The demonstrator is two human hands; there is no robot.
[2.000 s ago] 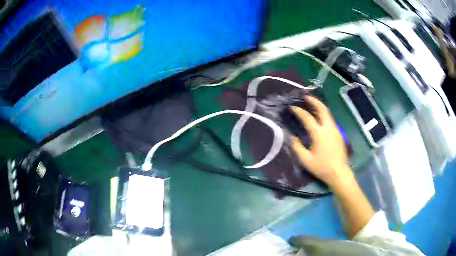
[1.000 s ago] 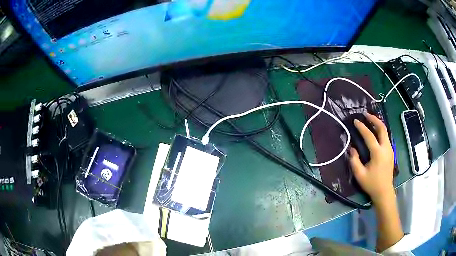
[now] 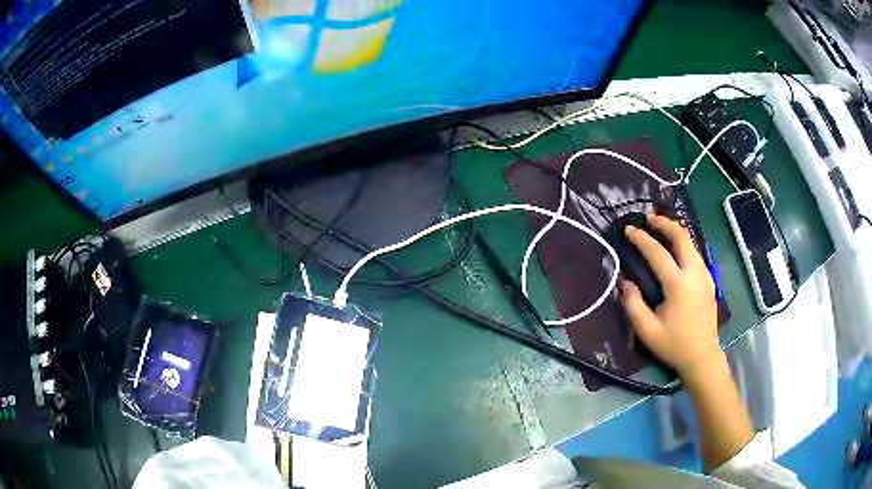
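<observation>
My right hand rests over the black computer mouse on the dark brown mouse pad. A device under test with a lit white screen lies on a white paper pad at lower left centre. The white USB data cable runs from its top edge and loops over the mouse pad. A second device with a dark purple screen and clear film lies to its left. My left hand is not in view; a white sleeve shows at the bottom edge.
The monitor stands at the back. A test box with white connectors is at far left, beside a black adapter. A black USB hub, a smartphone and a foam tray are at right. A thick black cable crosses the bench.
The view has swung right, then partly back left. My right hand stays on the mouse. A white sleeve, seen at the bottom left in all frames, sits lower than one second ago.
</observation>
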